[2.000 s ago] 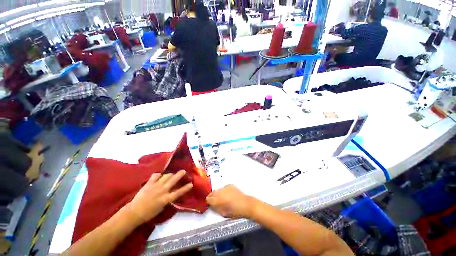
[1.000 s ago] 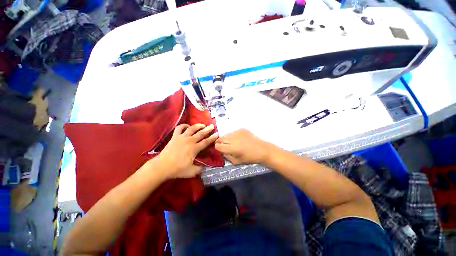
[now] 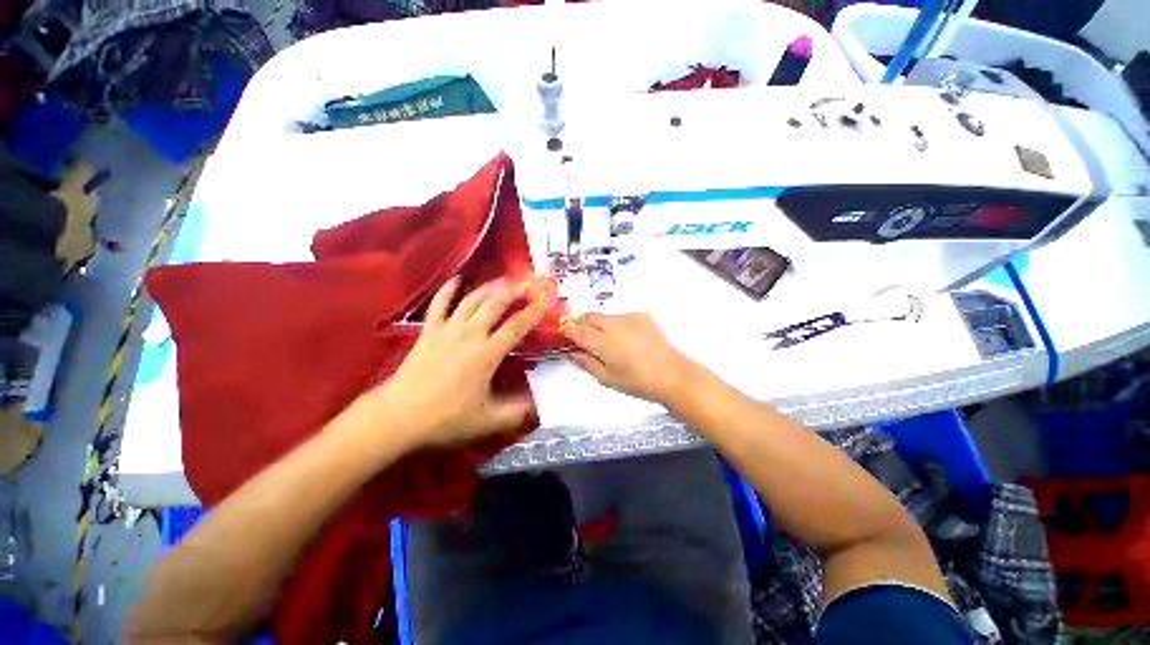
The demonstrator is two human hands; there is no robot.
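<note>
A dark red garment piece point(image 3: 278, 328) lies bunched on the table left of the needle, with its lower part hanging over the front edge. A thin pale line runs along its folded edge. The white sewing machine point(image 3: 706, 208) has a blue stripe and "JACK" on its head. Its presser foot area point(image 3: 580, 271) is lit reddish and the cloth reaches it. My left hand point(image 3: 467, 359) lies spread flat on the cloth, just left of the foot. My right hand point(image 3: 618, 353) pinches the cloth's right edge, just in front of the foot.
A dark phone-like rectangle point(image 3: 744, 267) and thread snips point(image 3: 807, 331) lie right of the foot. A green packet point(image 3: 410, 103) lies at the table's far left. A pink-topped spool point(image 3: 792, 61) stands behind the head. Plaid cloth point(image 3: 1015, 554) and a red stool point(image 3: 1097, 542) are at the lower right.
The view has tilted down to the table. The cloth's near right edge and my right hand now sit closer to the presser foot. My left hand stays spread on the cloth.
</note>
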